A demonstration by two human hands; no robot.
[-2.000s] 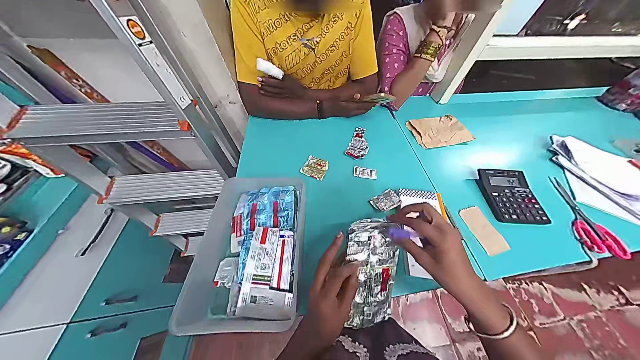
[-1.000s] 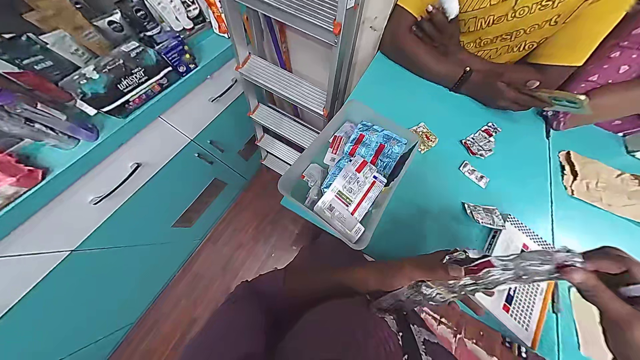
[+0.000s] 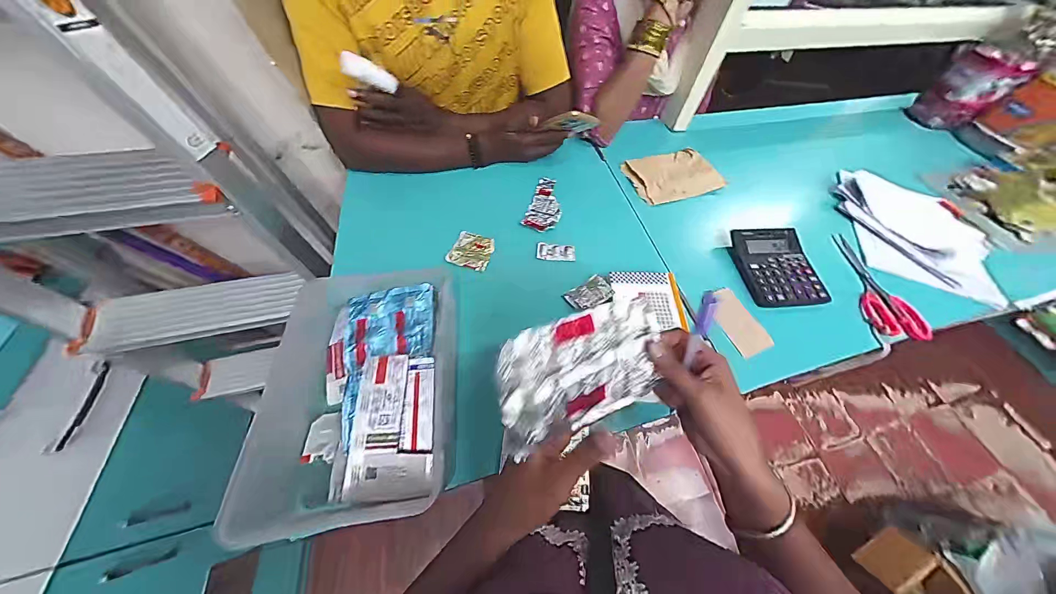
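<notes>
In the head view, silver foil blister strips (image 3: 569,363) with red patches are held up between my two hands. My left hand (image 3: 553,466) grips their lower left end, partly blurred. My right hand (image 3: 697,379) pinches their right edge and also has a purple-capped pen (image 3: 703,322) between its fingers. Behind the strips lies a small cut blister piece (image 3: 588,292) beside a printed sheet (image 3: 648,293), which the strips partly cover. A gold foil piece (image 3: 471,250), a small silver strip (image 3: 555,252) and a longer silver strip piece (image 3: 542,205) lie farther back on the counter.
At left stands a plastic bin (image 3: 452,371) with blue and white medicine packs (image 3: 384,429). To the right lie a calculator (image 3: 780,266), red-handled scissors (image 3: 887,297), papers (image 3: 916,235), a brown card (image 3: 742,322) and a brown paper bag (image 3: 672,176). Two people lean at the far edge.
The view swung left, then back. The foil strips, hanging low between my hands two seconds ago, are now tilted and spread farther left with their printed red patches showing.
</notes>
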